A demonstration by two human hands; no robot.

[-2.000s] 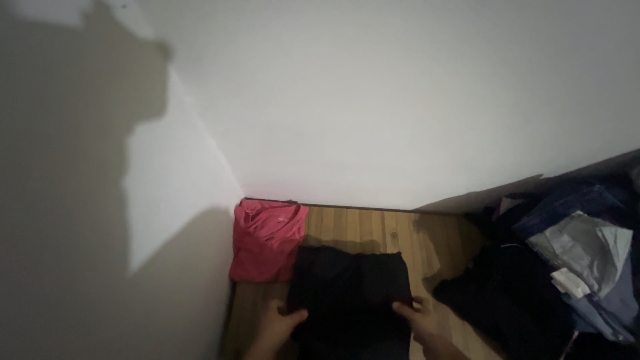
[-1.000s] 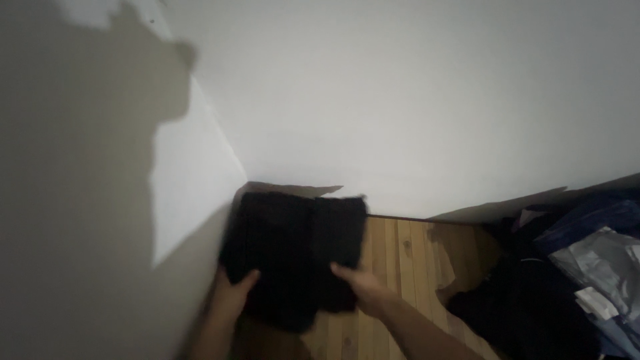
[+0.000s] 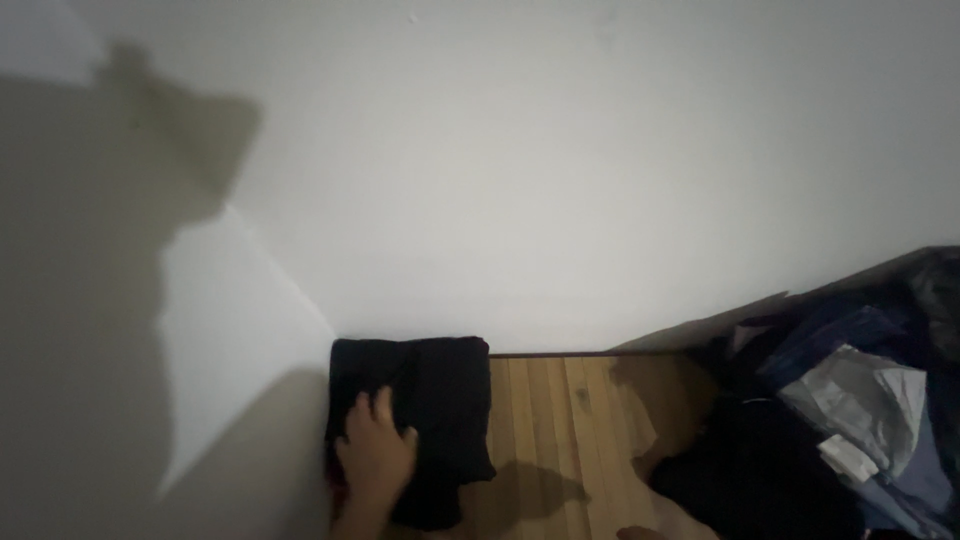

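Note:
A folded black cloth garment lies in the corner where the two walls meet, on top of the red garment, a sliver of which shows at its lower left edge. My left hand rests on the black garment with its fingers spread, pressing on it rather than gripping. At the bottom edge, right of the garment, my right hand is partly in view, beside a dark garment of the heap; whether its fingers touch that cloth I cannot tell.
Wooden floorboards run between the folded garment and a loose heap of clothes at the right, with a grey piece and blue cloth in it. White walls stand behind and at the left, with shadows cast on them.
The black garment has moved left and away from me, onto the spot where the red garment showed earlier. My right hand has let go of it and moved right, towards the heap.

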